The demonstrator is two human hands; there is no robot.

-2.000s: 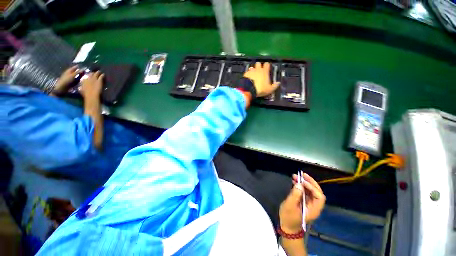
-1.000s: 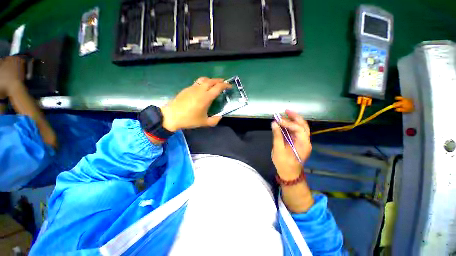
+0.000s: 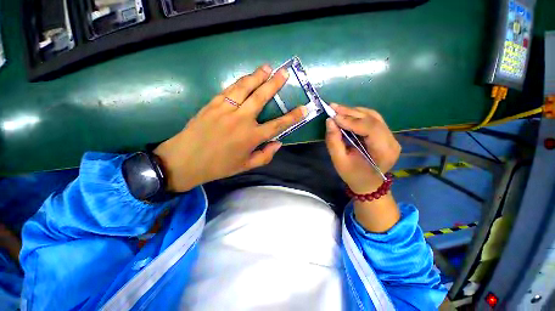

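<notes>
A silver-and-black phone middle frame (image 3: 307, 90) lies tilted at the front edge of the green mat, with a crossbar and an open window. My left hand (image 3: 222, 130) lies over its left part, fingers spread on the frame and holding it. My right hand (image 3: 365, 143) holds thin silver tweezers (image 3: 356, 143) between thumb and fingers. The tweezer tip is at the frame's near right corner. Any small part under the tip is too small to tell. My left fingers hide the frame's left end.
The black tray (image 3: 201, 28) with frames in its pockets runs along the top left. A grey meter (image 3: 511, 45) lies at the upper right, with a yellow-orange cable (image 3: 496, 106) to the pale machine housing (image 3: 535, 225). The mat's near edge runs below the frame.
My left hand has brought a frame from the tray to the mat's front edge. The right hand has moved up and left, bringing the tweezers to the frame's corner. The view has shifted closer.
</notes>
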